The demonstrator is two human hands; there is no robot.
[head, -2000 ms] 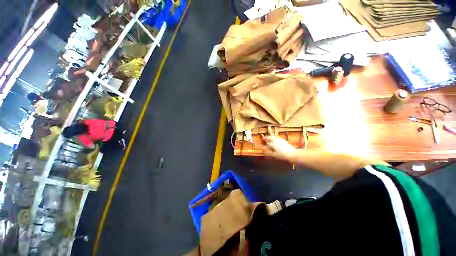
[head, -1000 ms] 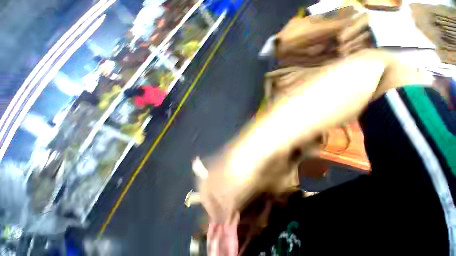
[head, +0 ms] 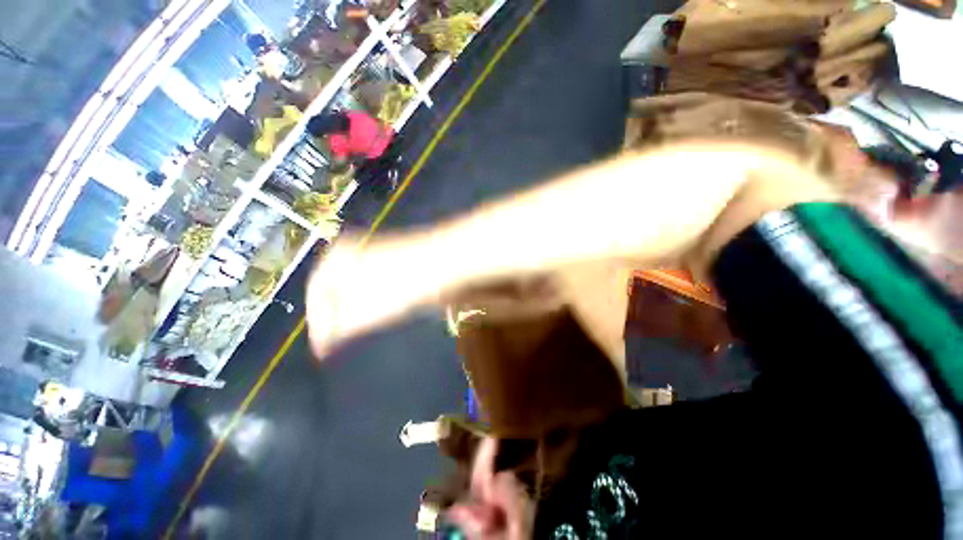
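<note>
Several floppy tan-brown bag bodies (head: 544, 369) hang against the front of my body, with pale strap ends sticking out at their left side. My left hand (head: 494, 506) is at the bottom edge, blurred, with its fingers against the lower bags. My right forearm reaches across above the bags to the left. My right hand (head: 329, 311) is overexposed and blurred over the aisle; its fingers are not distinct. More tan bag bodies (head: 739, 47) lie heaped at the bench end, partly behind my right arm.
An orange-brown bench edge (head: 676, 283) shows below my arm. A grey floor with a yellow line (head: 422, 158) runs beside white racks (head: 285, 211). A person in red (head: 359, 137) is at the racks. Blue bins (head: 127, 469) stand at lower left.
My right hand has left the bag pile on the bench and moved left over the aisle. More bags are now against my body. The view has swung, bringing the lower-left blue bins in.
</note>
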